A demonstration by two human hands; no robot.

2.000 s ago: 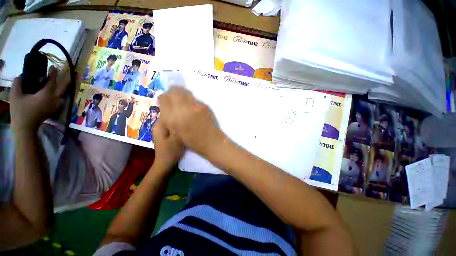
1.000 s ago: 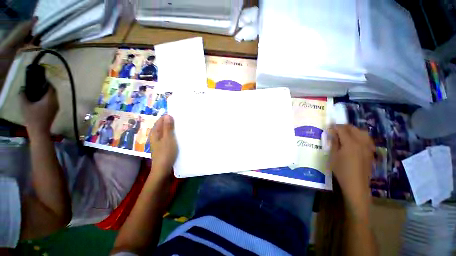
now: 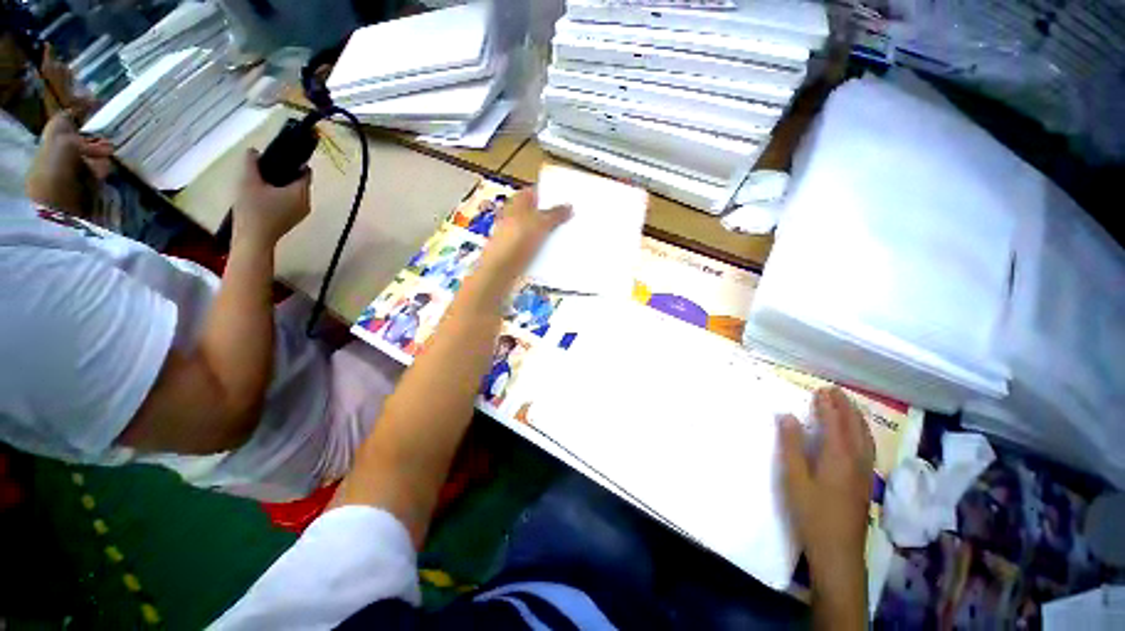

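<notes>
A slim white calculator panel [image 3: 672, 425] lies on the printed poster sheet, its plain white side up. My left hand [image 3: 524, 228] grips the left edge of a small white sheet [image 3: 595, 240] behind the panel, with the thumb on top. My right hand [image 3: 833, 475] lies at the panel's right end, thumb over its surface and fingers near its far right corner; whether it grips the panel is unclear. A crumpled white tissue [image 3: 931, 493] lies to the right of my right hand.
Thick white units [image 3: 679, 105] are stacked at the back. Milky-white sleeves [image 3: 901, 247] stand at upper right. More white units [image 3: 413, 56] lie at upper left. At left, a neighbour's hand [image 3: 271, 203] holds a black corded tool [image 3: 290, 150].
My left hand has left the panel and moved to the small sheet. My right hand has let go of the tissue and moved onto the panel's right end. The view has shifted.
</notes>
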